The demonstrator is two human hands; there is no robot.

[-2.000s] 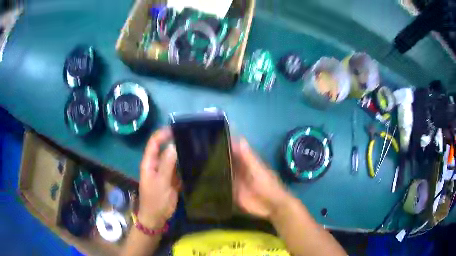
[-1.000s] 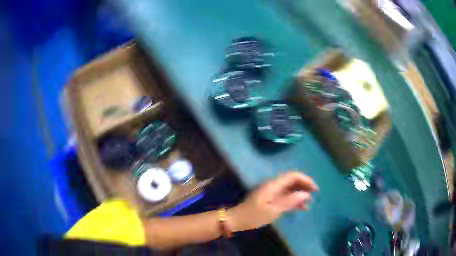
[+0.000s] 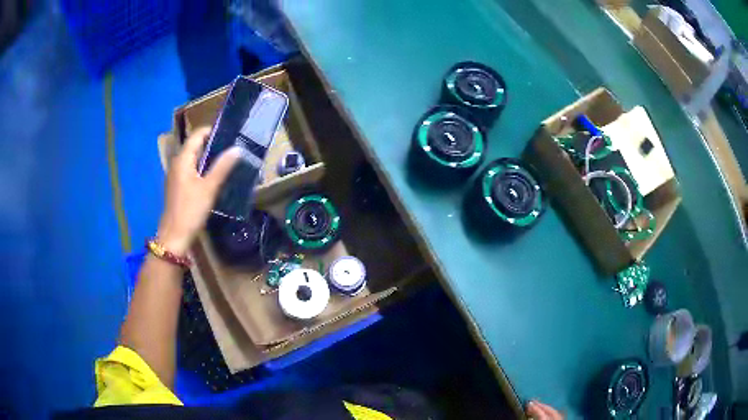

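Observation:
My left hand [image 3: 197, 190], with a bracelet at the wrist, holds a dark smartphone [image 3: 244, 135] by its lower part, over the upper left of an open brown carton [image 3: 246, 332] below the bench edge. The phone is tilted and its upper part has a lighter, reflecting patch. My right hand [image 3: 542, 412] shows only as fingertips at the bench edge, cut off by the bottom of the picture; what it holds cannot be seen.
The carton holds a green-ringed driver [image 3: 312, 221], a white spool [image 3: 303, 294] and a smaller round disc [image 3: 347, 275]. On the green bench [image 3: 385, 74] stand several green-ringed drivers [image 3: 512, 193], a parts box [image 3: 574, 217], small circuit boards [image 3: 632, 284] and round tubs [image 3: 671, 336].
The view has turned left towards the carton. The phone, earlier between both hands over the bench, is now in my left hand above the carton. My right hand is mostly out of view.

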